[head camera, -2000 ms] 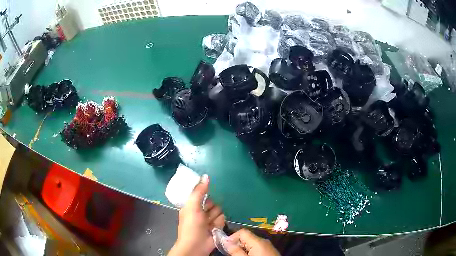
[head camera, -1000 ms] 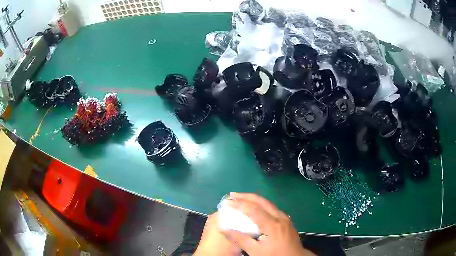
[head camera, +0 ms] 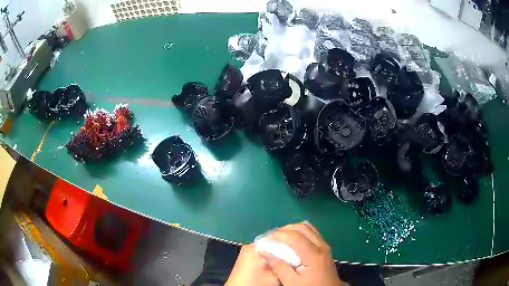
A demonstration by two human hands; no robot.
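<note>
My left hand [head camera: 254, 267] and my right hand [head camera: 304, 254] are together at the bench's near edge, low in the picture and partly cut off by its lower rim. They are closed around a small white wad [head camera: 279, 252], whose top shows between them. Most of the wad and the fingers of my left hand are hidden. A single black plastic housing [head camera: 175, 160] stands apart on the green mat, forward and left of my hands. Glossy black housings [head camera: 340, 126] lie heaped at the bench centre and right.
Red and dark wire leads [head camera: 105, 134] lie at the left, with a short row of housings [head camera: 58, 101] behind. Bagged housings [head camera: 357, 39] lie at the back. Small green-silver bits [head camera: 389, 218] are scattered near the right front edge. A red stool [head camera: 83, 223] stands below the bench edge.
My hands were apart two seconds ago, the left with the white wad raised and the right with something clear. They have come together around the wad and shifted right. The heap looks unchanged.
</note>
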